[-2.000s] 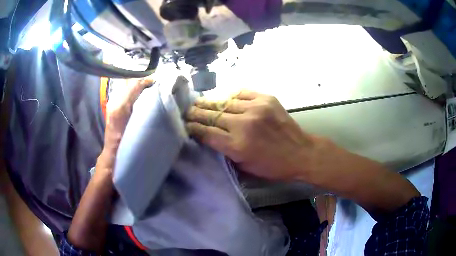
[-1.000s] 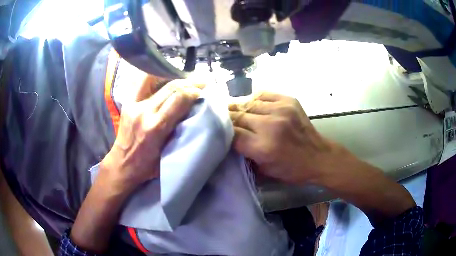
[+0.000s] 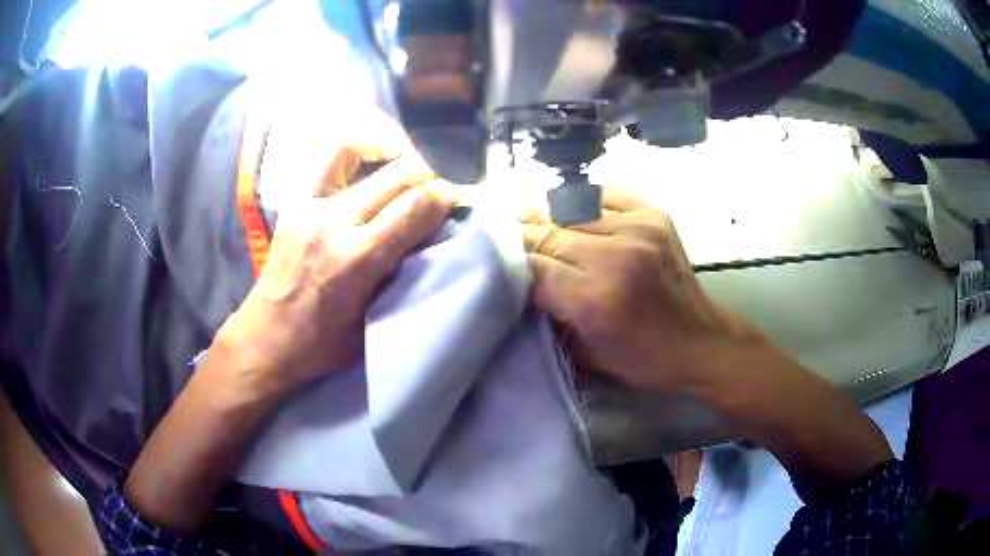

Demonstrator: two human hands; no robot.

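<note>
A pale grey folded cloth piece [image 3: 434, 326] lies between my hands, on top of the grey garment [image 3: 510, 424] with orange trim [image 3: 253, 212]. My left hand [image 3: 342, 255] presses and pinches the left side of the folded piece, fingertips close to the needle area. My right hand [image 3: 619, 282] pinches the cloth edge on the right, its fingertips partly behind a small dark grey cylinder [image 3: 574, 202] under the machine head. The needle and presser foot are lost in glare.
The sewing machine head [image 3: 608, 54] with a blue stripe hangs over the hands. The white machine bed [image 3: 825, 304] extends right, with a barcode label [image 3: 969, 310] at its edge. Dark grey cloth [image 3: 87, 272] with loose white threads spreads left. A bright lamp glares at upper left.
My left hand has come up from the side onto the folded cloth. The machine head and my right hand appear further right in view, and the folded piece has turned and shifted right.
</note>
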